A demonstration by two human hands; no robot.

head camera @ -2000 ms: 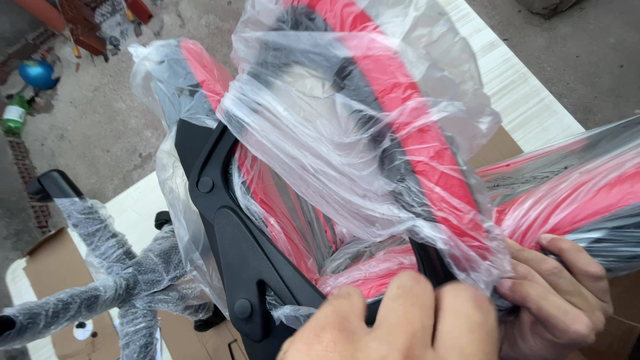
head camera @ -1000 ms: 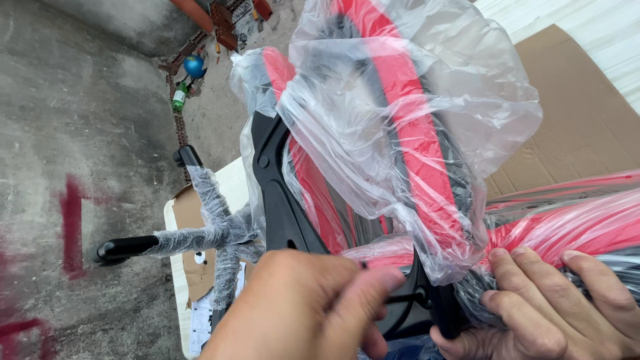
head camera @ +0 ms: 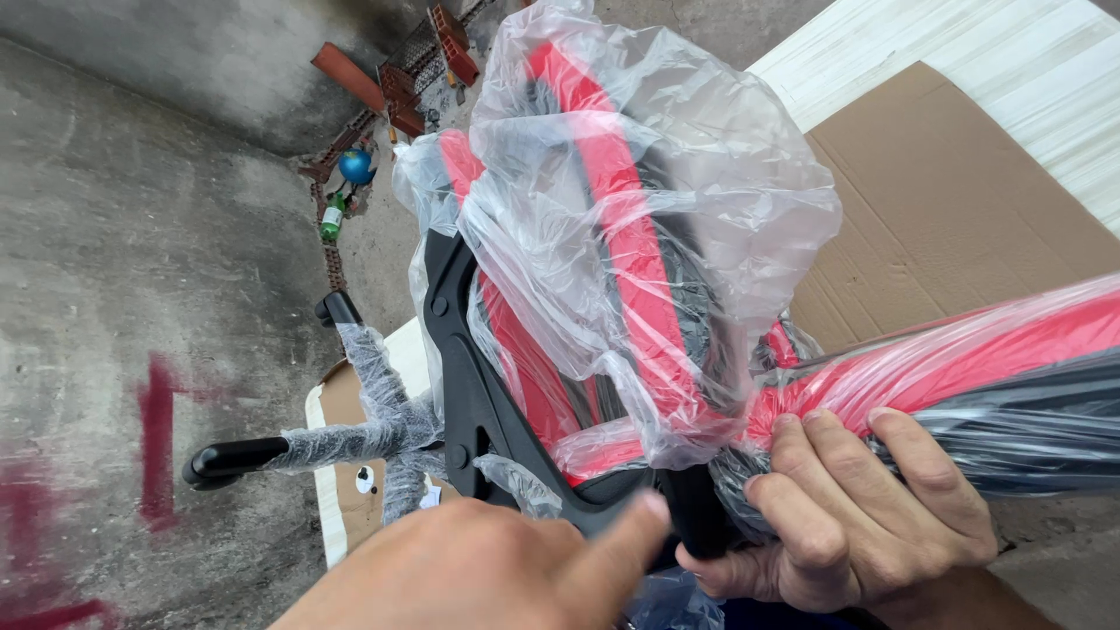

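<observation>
A black and red padded chair [head camera: 643, 289] lies wrapped in clear plastic, with a black plastic armrest bracket [head camera: 490, 376] along its left side. My left hand [head camera: 499, 569], slightly blurred, is in front of the bracket's lower end; its index finger extends toward a black bar [head camera: 696, 512], and whatever may be inside its curled fingers is hidden. My right hand [head camera: 862, 516] grips the chair at the joint, fingers over the wrapped red and black padding [head camera: 989, 376] and thumb against the black bar's lower end. The chair's star base [head camera: 376, 437], wrapped in foam, has black casters.
Flat cardboard [head camera: 945, 192] lies on a pale striped board [head camera: 892, 52] behind the chair. A grey wall [head camera: 157, 219] with red paint marks stands at left. Farther off are hollow bricks [head camera: 350, 77], a blue ball [head camera: 356, 166] and a green bottle [head camera: 332, 217].
My left hand has moved from the black bar toward the lower left, and its index finger now points out. My right hand still holds the padding. The view has swung toward the wall.
</observation>
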